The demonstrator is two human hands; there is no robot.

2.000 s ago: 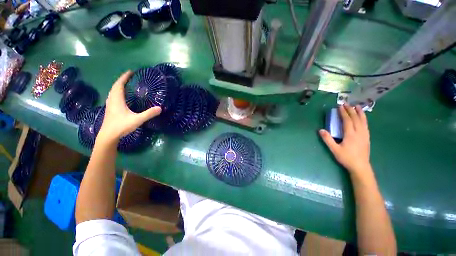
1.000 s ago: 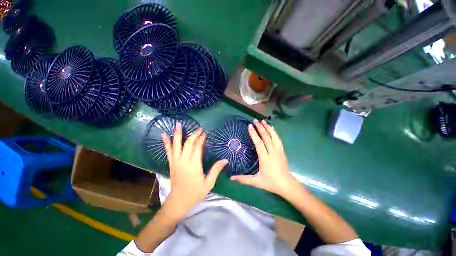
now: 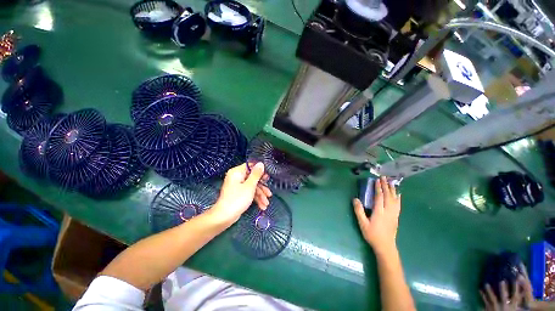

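My left hand holds the edge of a dark front grille, which lies partly under the pneumatic press; the press nest is hidden. Two more grilles lie singly near the bench edge, one left of my forearm and one below my left hand. My right hand rests its fingers on the small grey-blue start switch by the slanted post's foot. Grilles lie in overlapping stacks at the left and centre-left.
Fan bodies stand at the far side. The slanted support post crosses the right. A white carton is behind it. Another person's hand touches a dark fan part at the lower right, beside a blue box. A blue stool is lower left.
My left hand has moved from the bench-edge grilles up to the press, now with a grille. My right hand has left the grille at the edge and is on the switch.
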